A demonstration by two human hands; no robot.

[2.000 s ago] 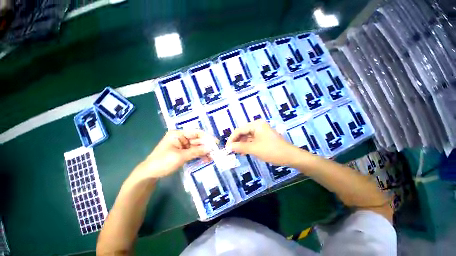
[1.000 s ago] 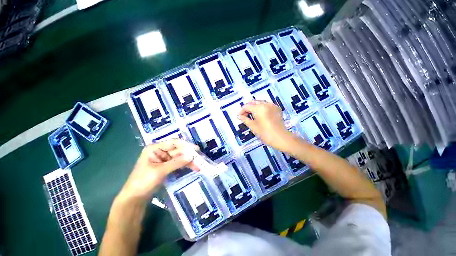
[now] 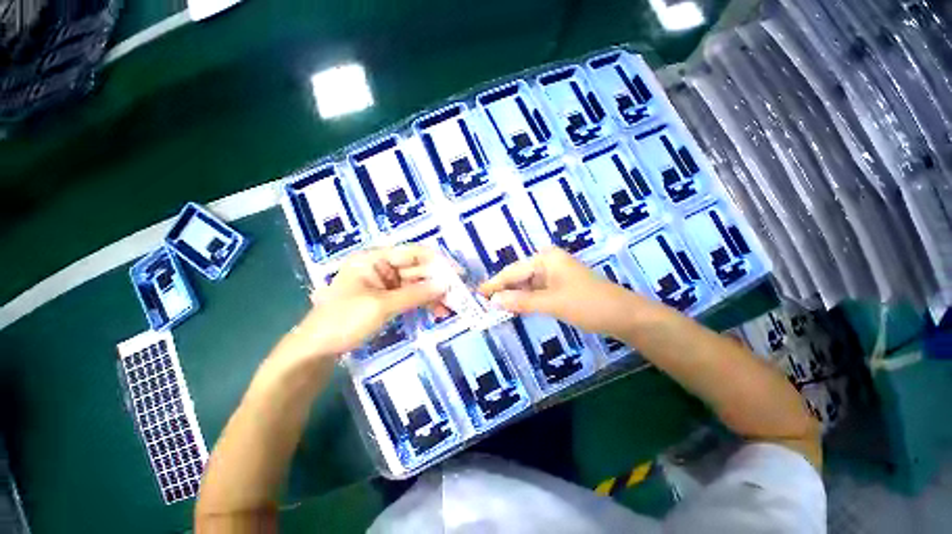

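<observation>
My left hand (image 3: 381, 292) holds a small white translucent adhesive sheet (image 3: 467, 296) over the middle of the blister tray (image 3: 447, 217). My right hand (image 3: 543, 287) is at the sheet's right end, with thumb and index fingertips together on it. Whether a small piece is between the right fingertips is too small to tell. The clear tray holds three rows of blue-edged units (image 3: 515, 125) with white centres and black blocks. My hands and forearms hide some units in the middle and front rows.
Two loose blue-edged units (image 3: 164, 289) lie left of the tray. A white strip with dark labels (image 3: 164, 417) lies below them. Stacked grey-silver blister trays (image 3: 772, 156) stand right of the tray. More units (image 3: 799, 365) show below the bench edge at right. Black trays (image 3: 52, 52) are far left.
My right hand was over a middle-row unit a second ago and has come back left to the sheet. My left hand has moved up and right with the sheet.
</observation>
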